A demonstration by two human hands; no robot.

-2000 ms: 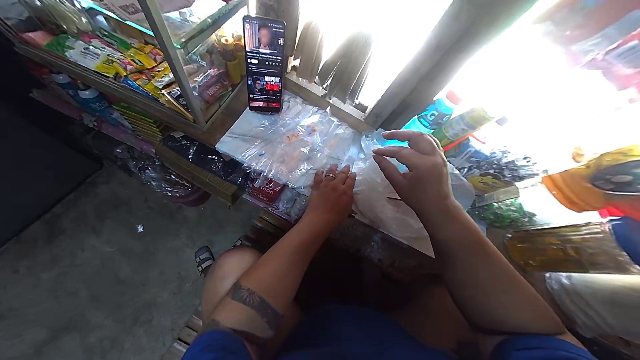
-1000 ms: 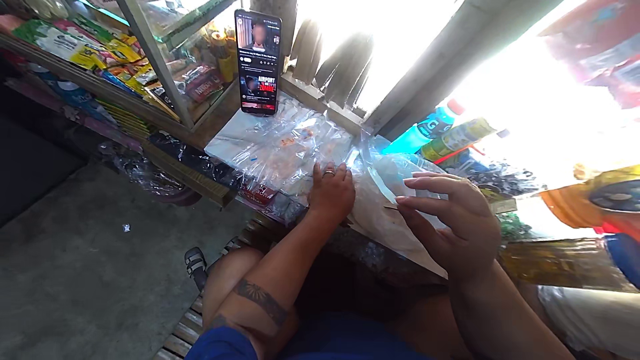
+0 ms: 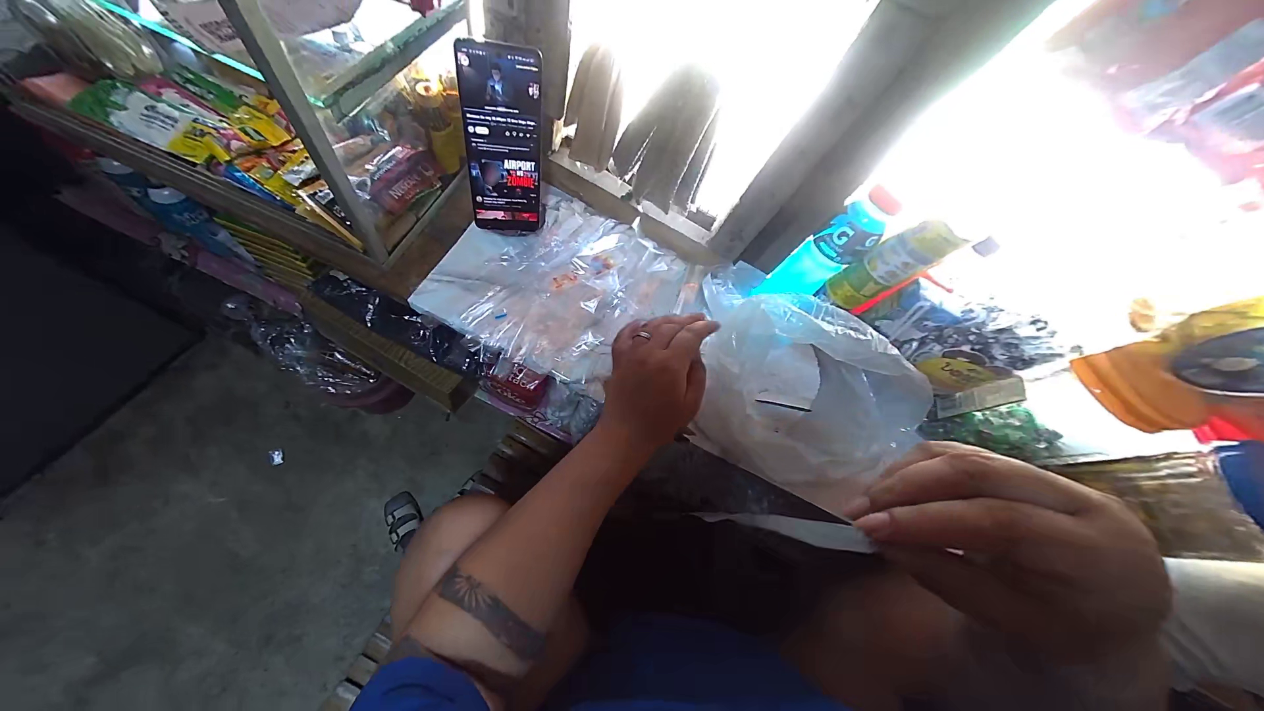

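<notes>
My left hand [image 3: 657, 375], with a ring on one finger, rests on the near right part of clear plastic wrappers [image 3: 563, 286] spread over a white surface. Whether it grips any of the plastic I cannot tell. To its right lies a translucent plastic bag [image 3: 839, 365], with a pale piece and a thin dark line showing in it. Nearer to me, my right hand [image 3: 1007, 543] pinches a thin whitish sheet [image 3: 790, 530] between thumb and fingertips by the counter's front edge. A smartphone [image 3: 499, 138] stands upright behind the wrappers, its screen lit.
A glass-sided case [image 3: 365, 207] with colourful packets [image 3: 227, 128] stands at left. Behind the bag are a blue drink bottle [image 3: 825, 247] and a yellow-green bottle [image 3: 894, 262]. A wooden post [image 3: 849, 109] rises beyond the counter. An orange item [image 3: 1136, 380] is at far right.
My right hand has come down and toward me from above the plastic bag, and a pale sheet now shows at its fingertips. My left hand remains on the wrappers.
</notes>
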